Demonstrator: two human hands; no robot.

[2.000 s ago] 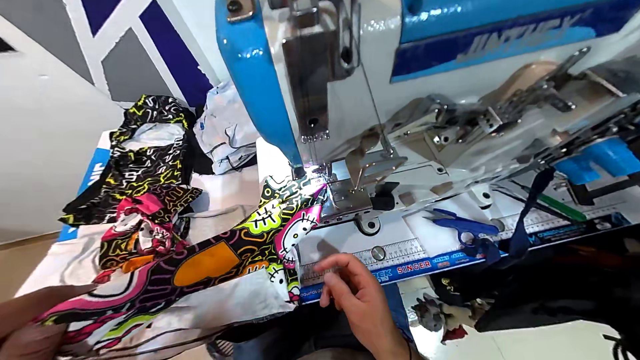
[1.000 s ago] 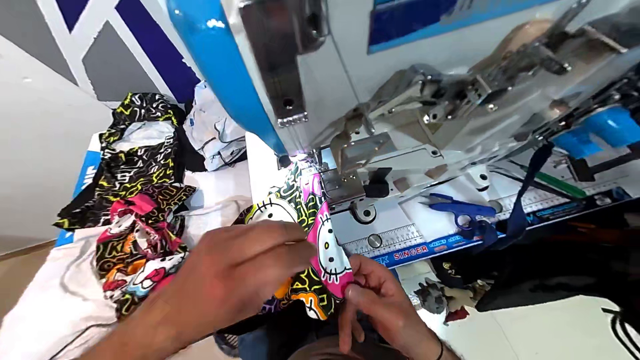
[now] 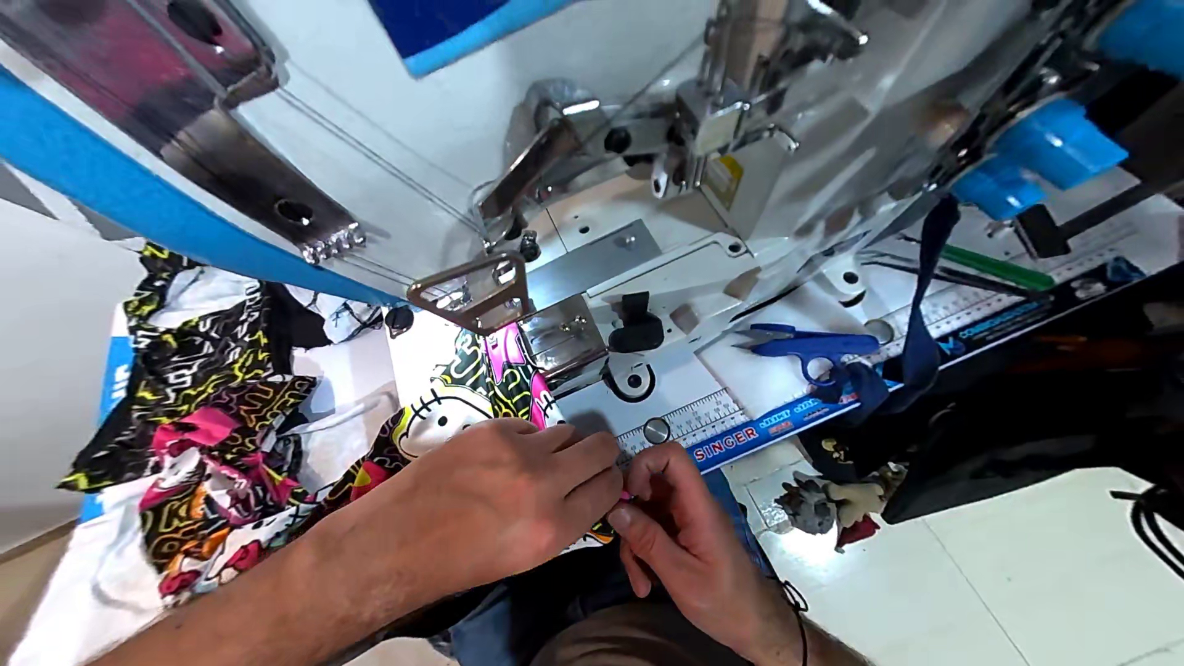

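A piece of printed fabric (image 3: pixel 449 412), with black, yellow and pink cartoon patterns, runs from under the presser foot area of a sewing machine (image 3: pixel 564 342) toward me. My left hand (image 3: pixel 518 490) lies over the fabric and closes on its near edge. Beside it, my right hand (image 3: pixel 680 536) pinches the same edge between thumb and fingers; a bit of pink shows between the two hands. The fingertips of my left hand are partly hidden.
More printed fabric (image 3: pixel 208 370) lies crumpled on the table at left. Blue thread snips (image 3: pixel 814 347), a dark blue strap (image 3: pixel 925 277), a green-handled tool (image 3: pixel 999 266) and a ruler strip (image 3: pixel 694 421) lie right of the needle area. Scraps (image 3: pixel 832 504) lie on the floor.
My left hand has come from the fabric's far left end to its near edge by the machine. My right hand has closed on the edge. The view has moved closer to the machine.
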